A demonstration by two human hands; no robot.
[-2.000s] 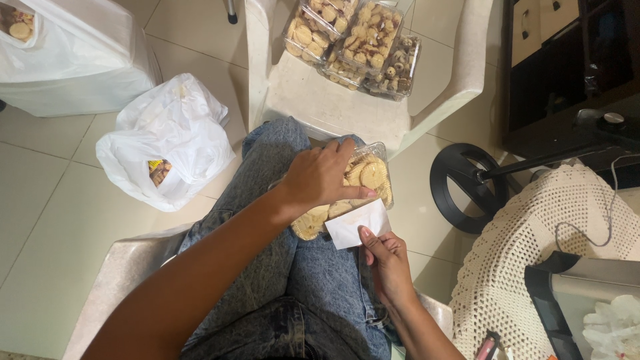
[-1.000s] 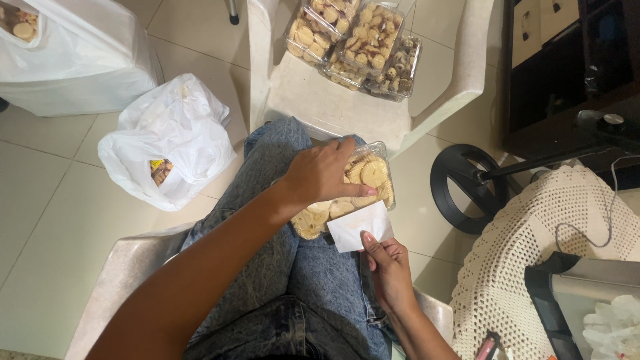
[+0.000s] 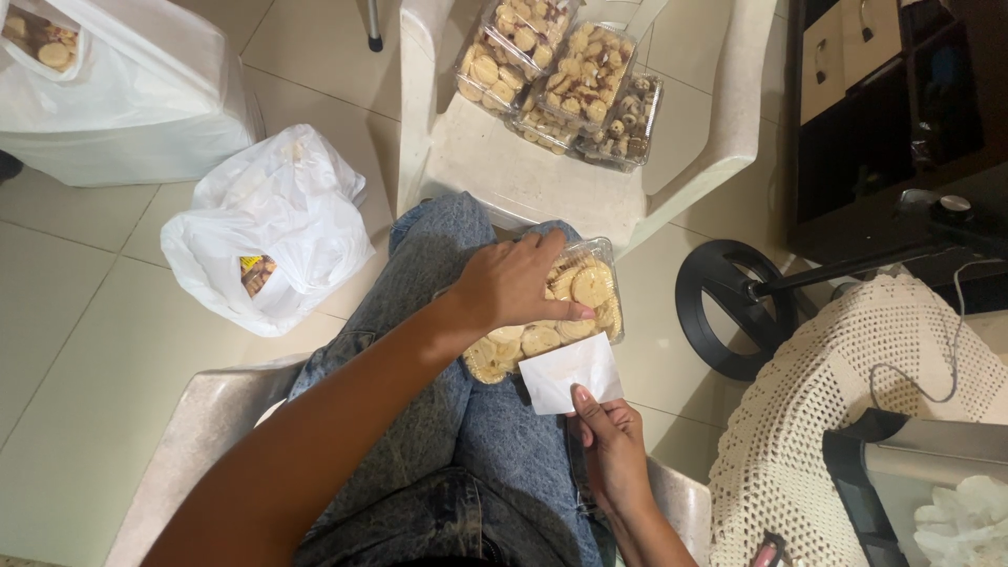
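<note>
On my lap, over the knees of my jeans, lies a clear plastic clamshell box of round pale cookies [image 3: 592, 285]. My left hand [image 3: 516, 285] lies across its top from the left, fingers over the far side and thumb on the near part. A small white paper [image 3: 573, 373] is pinched between the thumb and fingers of my right hand [image 3: 605, 429], against the near edge of the box. The paper's other side is hidden.
A white plastic chair [image 3: 528, 169] ahead holds several clear boxes of cookies [image 3: 591, 75]. On the tiled floor at left are a white plastic bag [image 3: 272, 213] and a larger white bag [image 3: 157, 94]. A black round stand base [image 3: 697, 315] and a crocheted cloth [image 3: 787, 409] are at right.
</note>
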